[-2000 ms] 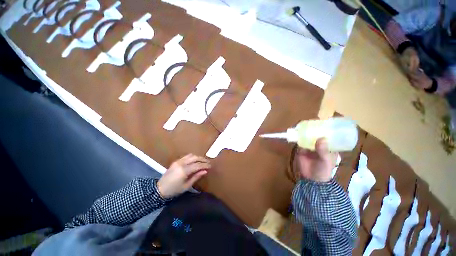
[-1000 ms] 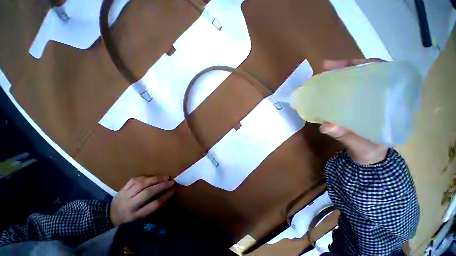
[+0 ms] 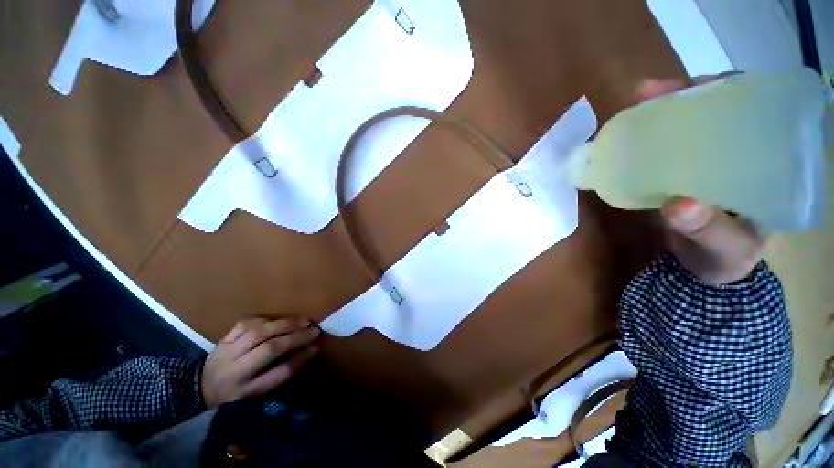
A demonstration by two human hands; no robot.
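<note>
My right hand (image 3: 718,239) grips a translucent glue bottle (image 3: 709,151) with pale yellow liquid. The bottle lies nearly level, its neck pointing left over the upper right end of the nearest white piece (image 3: 466,260); the nozzle blends into the white and its tip is unclear. A brown handle (image 3: 346,174) arcs from this piece over the one behind, with small outlined tabs at its ends. The white pieces lie on brown panels (image 3: 539,55). My left hand (image 3: 261,358) rests on the brown, fingertips at the white piece's lower left corner, holding nothing visible.
Another white piece (image 3: 338,114) with a handle (image 3: 206,87) lies behind, and part of a third is at upper left. More white pieces (image 3: 585,393) lie at lower right, beside a small pale block (image 3: 450,445). A black tool handle (image 3: 805,32) shows at upper right.
Since two seconds ago the view has come much closer to the nearest pieces. Over the last second my right hand and the bottle have shifted slightly right and up; my left hand stays put.
</note>
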